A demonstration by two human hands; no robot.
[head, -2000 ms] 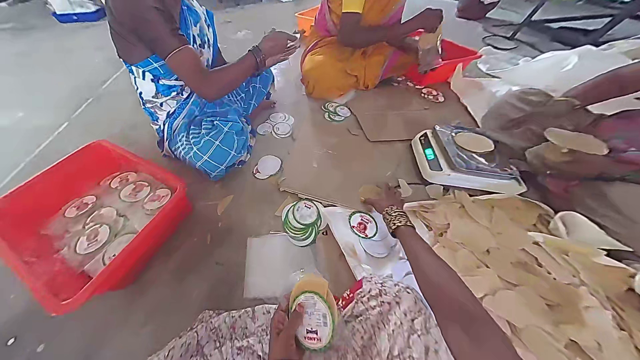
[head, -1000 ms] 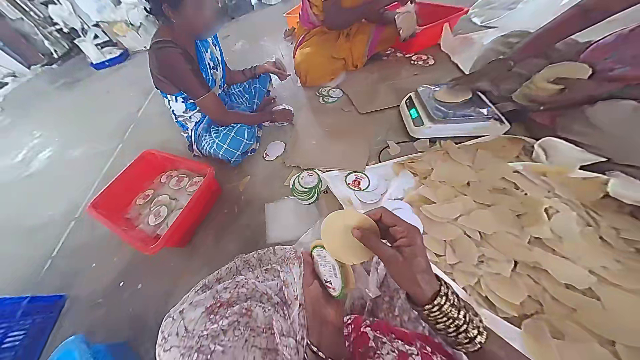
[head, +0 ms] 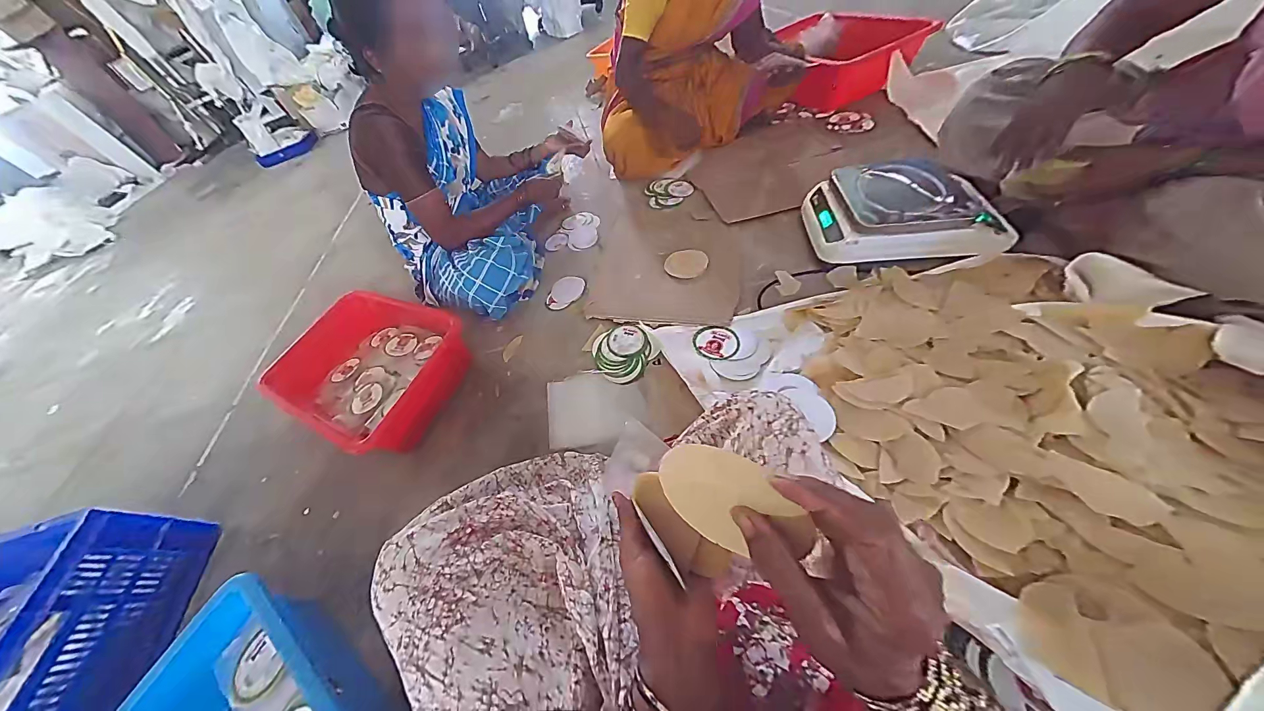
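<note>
My left hand (head: 671,622) holds a clear plastic bag (head: 637,456) with thin tan discs, like papads, and the edge of a white disc showing. My right hand (head: 854,583), with bangles at the wrist, pinches a pale yellow disc (head: 716,489) between thumb and fingers over those discs. Beyond my lap lie a stack of green-rimmed round labels (head: 622,354), a single printed label (head: 716,343) and plain white discs (head: 810,407). To the right spreads a large heap of thin tan discs (head: 987,425) on a white sheet.
A digital scale (head: 908,212) stands past the heap. One tan disc (head: 686,264) lies on cardboard (head: 657,296). A red tub (head: 370,370) holds labelled packets; blue crates (head: 128,602) (head: 247,632) stand lower left. Several people sit around, a person in blue (head: 444,197) handling white discs.
My right hand came back from the floor near the labels between the first two frames and now holds a disc at the bag. A disc has left the scale, and one now lies on the cardboard.
</note>
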